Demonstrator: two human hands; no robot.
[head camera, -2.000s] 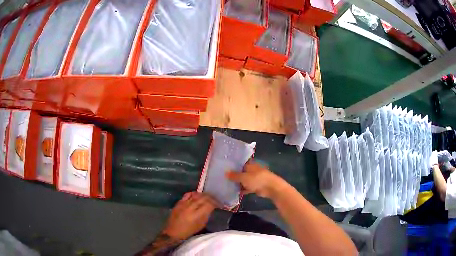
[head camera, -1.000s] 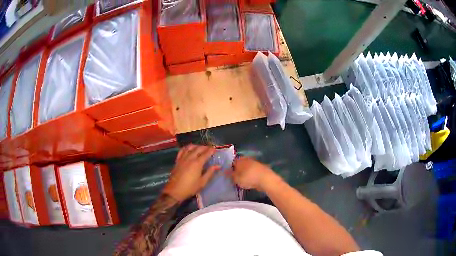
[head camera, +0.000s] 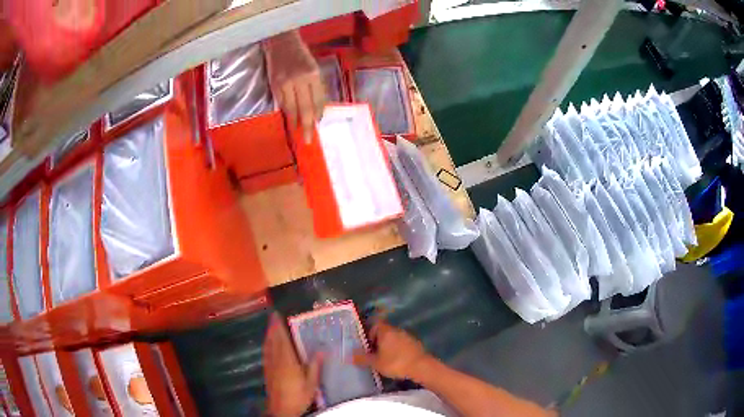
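Observation:
An orange box base (head camera: 295, 313) filled with a grey bagged device (head camera: 336, 342) lies on the dark green belt near my body. My left hand (head camera: 292, 376) is along its left side with the thumb over the device, blurred. My right hand (head camera: 393, 352) is at its right edge, fingers bent, the tips touching the edge or film. The box stays between both hands; its near end is hidden by my white shirt.
Another person's hand (head camera: 300, 85) is beside an orange box with a pale empty inside (head camera: 359, 167) over the plywood (head camera: 306, 248). Filled orange stacks (head camera: 135, 204) stand left, bagged devices (head camera: 563, 236) right. A wooden shelf edge (head camera: 139, 77) crosses the upper left.
Another person's hand and the pale-inside box have appeared over the plywood. My view has shifted, bringing in the shelf edge. My left hand has moved from the box's top to its left side.

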